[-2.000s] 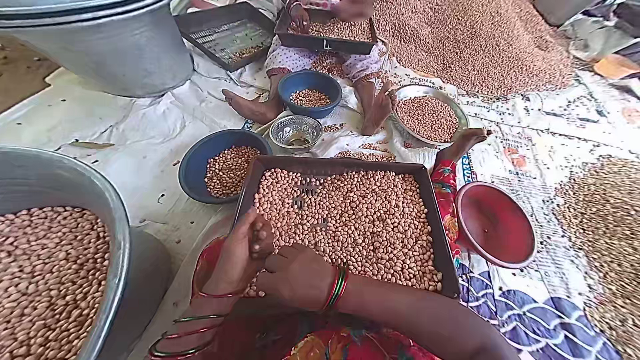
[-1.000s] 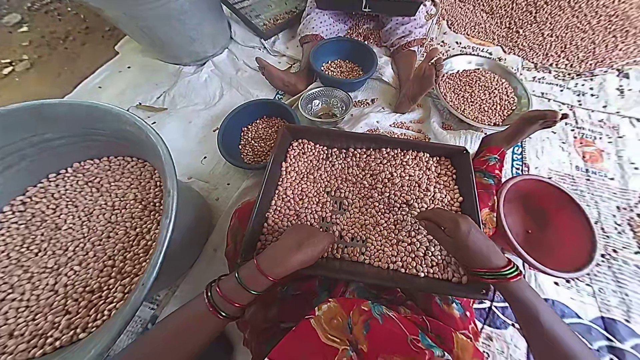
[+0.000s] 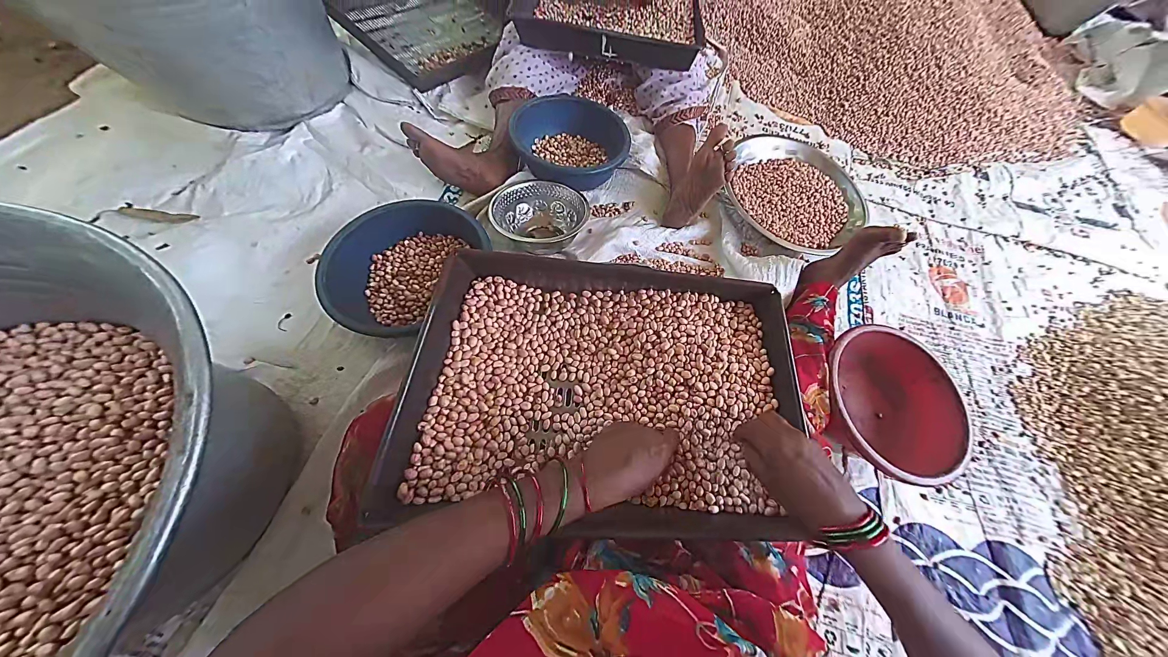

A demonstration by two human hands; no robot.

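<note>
A dark rectangular slotted tray [image 3: 607, 274] rests on my lap, spread with pinkish-brown nuts or beans [image 3: 611, 365]. Some slots of its base show left of the middle. My left hand [image 3: 630, 461] lies on the nuts at the tray's near side, its fingers bent down and hidden. To its right, my right hand [image 3: 789, 461] is over the near right corner, fingertips turned down out of sight among the nuts. Whether either hand holds any nuts cannot be told. Both wrists wear red and green bangles.
A large metal tub [image 3: 196, 392] of nuts stands at left. Beyond the tray are blue bowls [image 3: 342, 265], a perforated metal bowl [image 3: 538, 214] and a metal dish [image 3: 853, 196] of nuts. A red bowl [image 3: 899, 401] sits at right. Another person's feet [image 3: 698, 178] are opposite, near a large nut pile [image 3: 894, 82].
Two seconds ago my hands were together at the tray's left part; they then parted. Since one second ago my left hand has moved right across the tray, toward my right hand.
</note>
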